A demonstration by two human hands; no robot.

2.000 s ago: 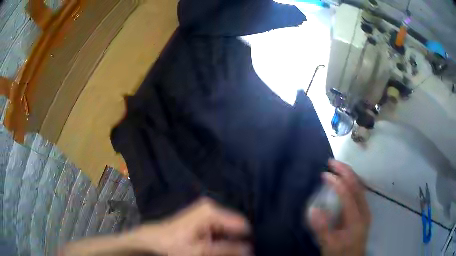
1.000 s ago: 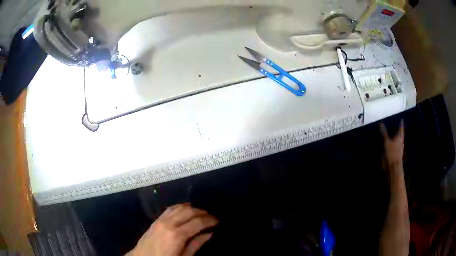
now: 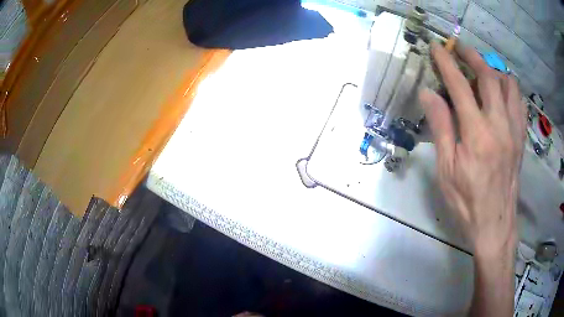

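Observation:
My right hand [image 3: 479, 142] is raised over the cream-white sewing machine head [image 3: 389, 68], fingers spread around its knobs. No held object shows; whether the fingertips touch the machine is unclear. The presser foot [image 3: 366, 145] with its blue part stands over the white table [image 3: 260, 136], with no cloth under it. A black cloth piece [image 3: 253, 25] lies at the table's far left part. Only a sliver of skin, apparently my left hand [image 3: 247, 314], shows at the bottom edge; its fingers are cut off.
Tan cardboard [image 3: 105, 105] with orange-brown tape extends the table at left. A ruler strip [image 3: 247, 238] runs along the front edge. Dark cloth [image 3: 216, 266] lies below that edge. A small control panel [image 3: 532, 285] is at lower right. Quilted grey-white covering [image 3: 37, 247] is at lower left.
The view has swung back left from the table's right end. My right hand has moved from below the table edge up to the machine head. My left hand has nearly left the picture.

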